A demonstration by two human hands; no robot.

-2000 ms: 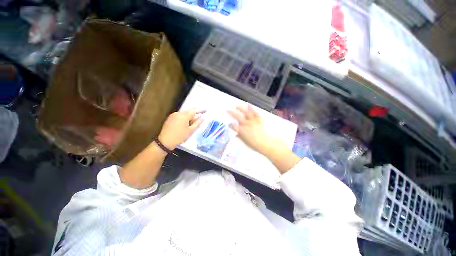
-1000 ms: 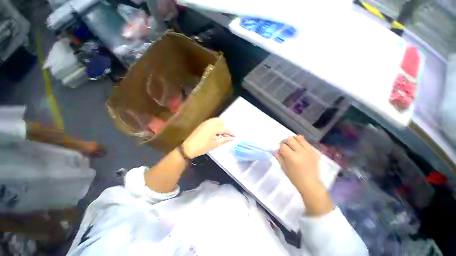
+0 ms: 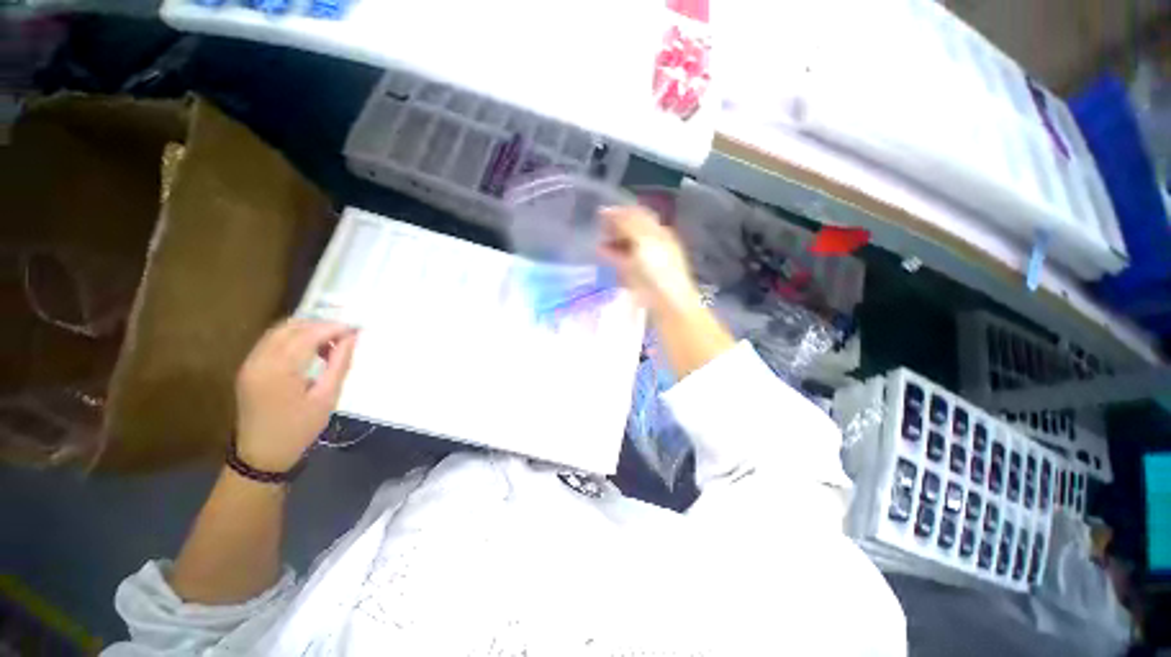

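Observation:
A white blister tray (image 3: 443, 340) lies tilted in front of my body. My left hand (image 3: 289, 385) is at its left edge, thumb and fingers curled close; whether they hold anything is not clear. My right hand (image 3: 645, 257) is raised over the tray's upper right corner, its fingers closed on a blurred clear plastic bag (image 3: 559, 218). Blurred blue parts (image 3: 565, 293) show below the bag, at the tray's right part; whether they are in the bag or on the tray is not clear.
An open brown carton (image 3: 218, 257) stands at left. Grey-white divided trays (image 3: 443, 148) with purple parts lie under the white bench shelf (image 3: 514, 58), which bears red parts (image 3: 681, 67). Crinkled clear bags (image 3: 783, 321) and stacked white rack trays (image 3: 963, 481) are at right.
The blue parts in the tray were between my hands; now my right hand has risen with a clear bag. My left hand has moved to the tray's left edge. The view has turned right.

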